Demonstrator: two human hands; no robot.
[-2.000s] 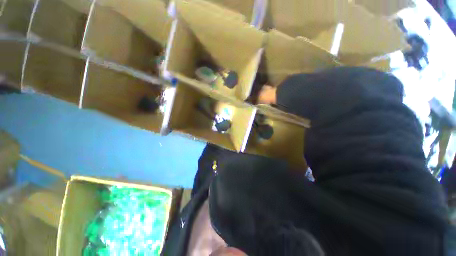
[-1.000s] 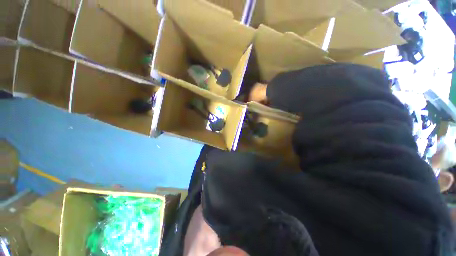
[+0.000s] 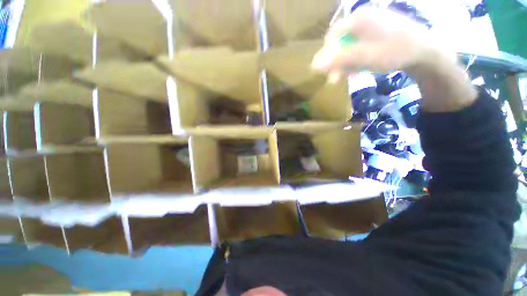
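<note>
My right hand [image 3: 375, 43], blurred, is raised over the far right boxes, with a bit of green, probably an accessory pack [image 3: 348, 39], showing at its fingers. Open brown retail boxes [image 3: 136, 167] stand in tight rows below and left of it. One box holds a piece with a pale label [image 3: 248, 163]; the box to its right holds dark pieces [image 3: 297, 159]. A small green piece [image 3: 304, 110] shows in a box of the row behind. My left hand is not in view; a patch of skin at the bottom edge cannot be told as a hand.
White and black camera units [image 3: 384, 124] lie piled on the table right of the boxes. A pale flap edge [image 3: 248, 196] runs across the near boxes. Blue floor [image 3: 156, 269] shows below them. A pale carton edge [image 3: 75, 293] is cut off at bottom left.
The view has shifted and turned. My right hand has come up out of a box to the far right side. The carton of green bags has almost left the picture.
</note>
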